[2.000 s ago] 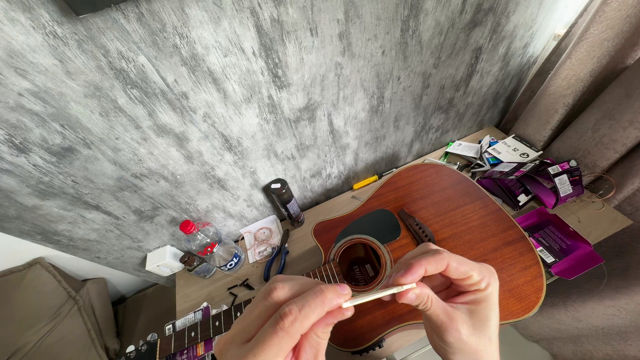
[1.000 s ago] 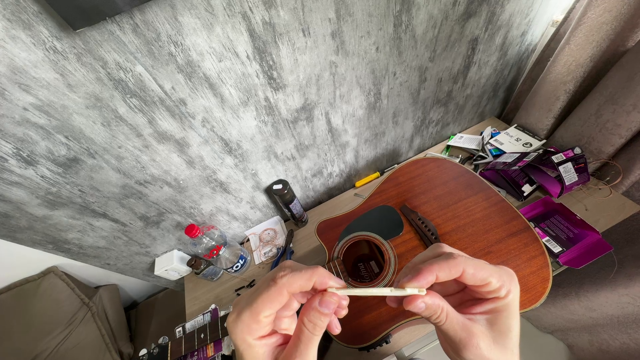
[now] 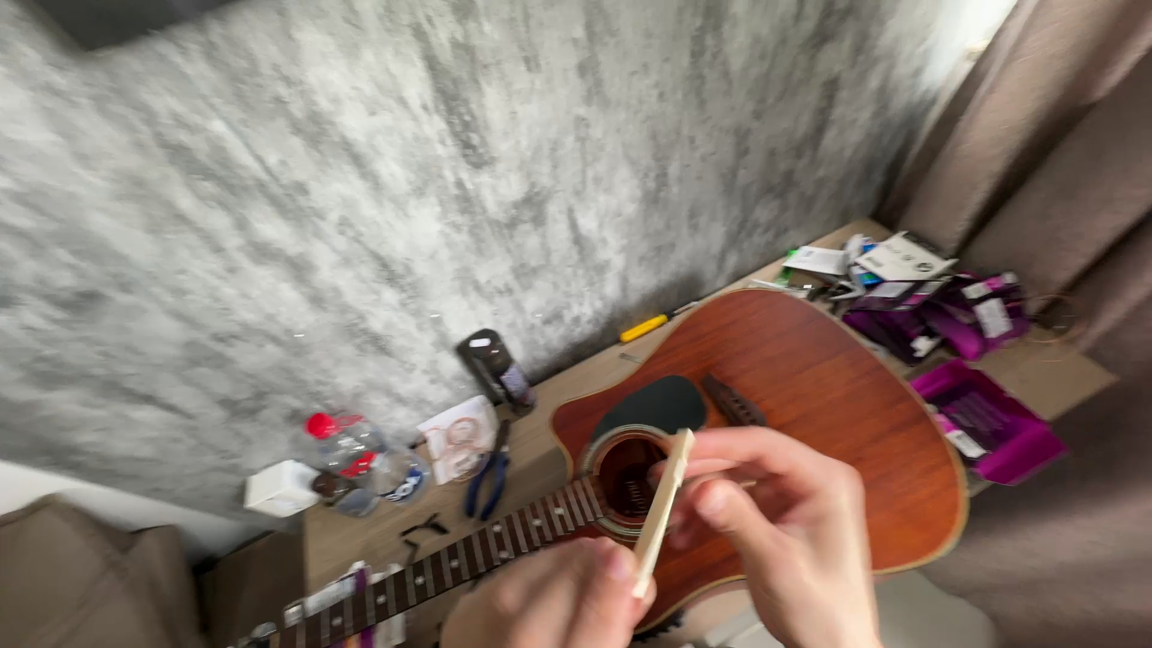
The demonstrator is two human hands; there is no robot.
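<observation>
A thin off-white strip, which looks like a guitar saddle (image 3: 663,513), is pinched at its lower end by my left hand (image 3: 558,589), tilted upward. My right hand (image 3: 783,522) is beside its upper part, thumb apart from the fingers; whether a fingertip touches the strip is unclear from the blur. Under both hands lies a reddish-brown acoustic guitar (image 3: 837,432) without strings on it. Its bridge (image 3: 733,400) and dark pickguard (image 3: 650,407) show above the sound hole, and its fretboard (image 3: 450,567) runs to the lower left.
Blue-handled pliers (image 3: 489,480), a dark cylindrical container (image 3: 500,371), plastic bottles (image 3: 353,447) and a white box (image 3: 281,488) stand or lie left of the guitar. Behind it is a yellow-handled screwdriver (image 3: 644,328). Purple packaging (image 3: 1017,450) lies at the right by the curtain (image 3: 1035,153).
The strip has turned from nearly level between both hands to steeply tilted. My right hand has loosened its pinch on the strip's end, while my left hand keeps hold.
</observation>
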